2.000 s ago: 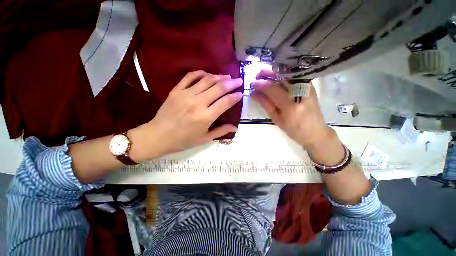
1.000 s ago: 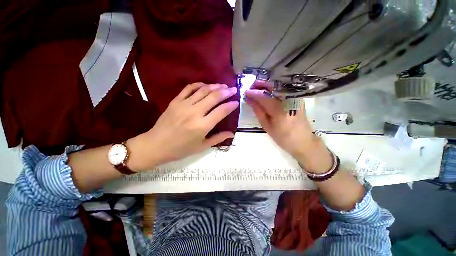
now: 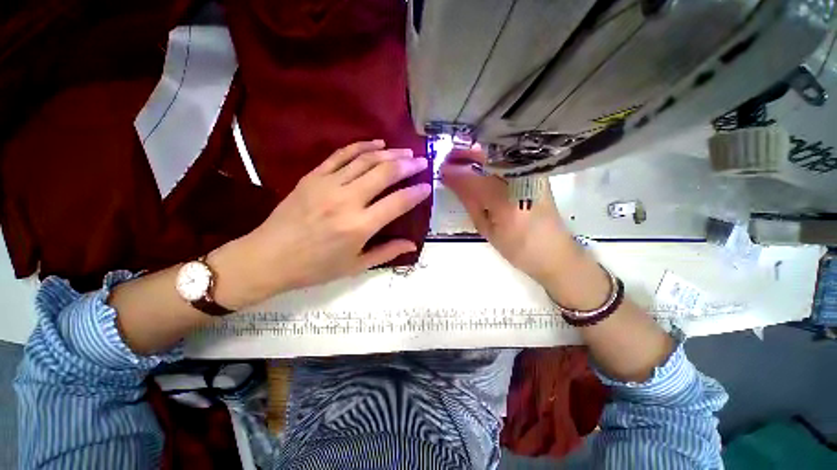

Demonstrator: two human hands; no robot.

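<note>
The dark red garment piece (image 3: 321,83) lies flat on the left of the table, with a wide white facing piece (image 3: 188,101) and a thin white strip (image 3: 246,154) on it. Its right edge runs under the lit needle area (image 3: 442,151) of the grey-white machine head (image 3: 551,83). My left hand (image 3: 340,207) lies spread, palm down, on the cloth, fingertips beside the needle. My right hand (image 3: 505,207) is right of the needle, fingers bent in at the cloth edge; its fingertips are partly hidden by machine parts and glare, so whether it holds a label cannot be told.
A printed ruler scale (image 3: 395,323) runs along the front table edge. A small white printed label (image 3: 677,290) lies on the table at right. A small metal bit (image 3: 627,210) lies on the machine bed. More red cloth (image 3: 555,404) hangs below the table.
The machine head and needle sit lower and further left in view than two seconds ago. The cloth and both hands also appear slightly further left. Both hands stay beside the needle.
</note>
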